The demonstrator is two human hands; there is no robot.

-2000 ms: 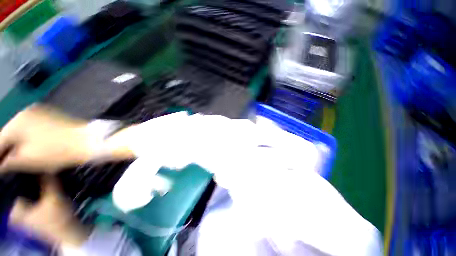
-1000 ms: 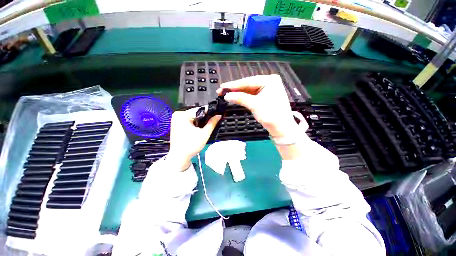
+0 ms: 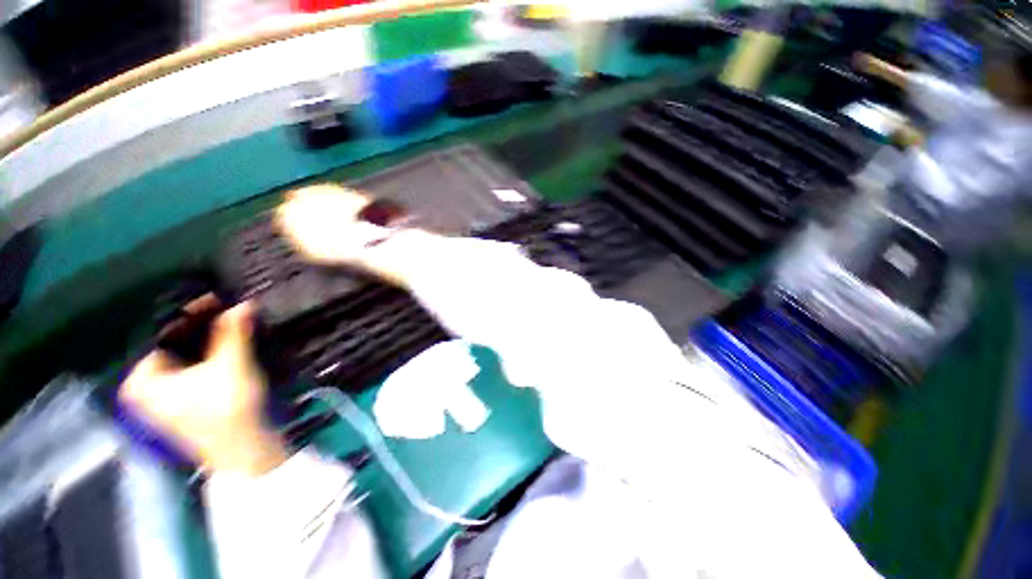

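Observation:
The picture is blurred. My left hand (image 3: 215, 390) is at the lower left, with dark pieces (image 3: 187, 322) that look like black tube housings between thumb and fingers. My right hand (image 3: 328, 226) is over the left part of the dark grey slotted tray (image 3: 453, 187), palm down. Its fingertips are blurred, and I cannot tell whether they hold anything. A row area of small dark parts shows blurred on the tray left of this hand. A crumpled white wiping cloth (image 3: 419, 396) lies on the green mat (image 3: 509, 435) below my right forearm.
Stacked black trays (image 3: 724, 170) stand at the upper right. A blue crate (image 3: 792, 413) is beside my lap at right. A plastic-lined box (image 3: 68, 509) is at the lower left. A white cord (image 3: 390, 464) crosses the mat. Another person's white sleeve (image 3: 973, 147) shows at the far right.
The view has swung right and tilted since one second ago. My hands, then together at the black pieces, are now apart. My right hand has moved over the slotted tray; my left hand keeps dark pieces.

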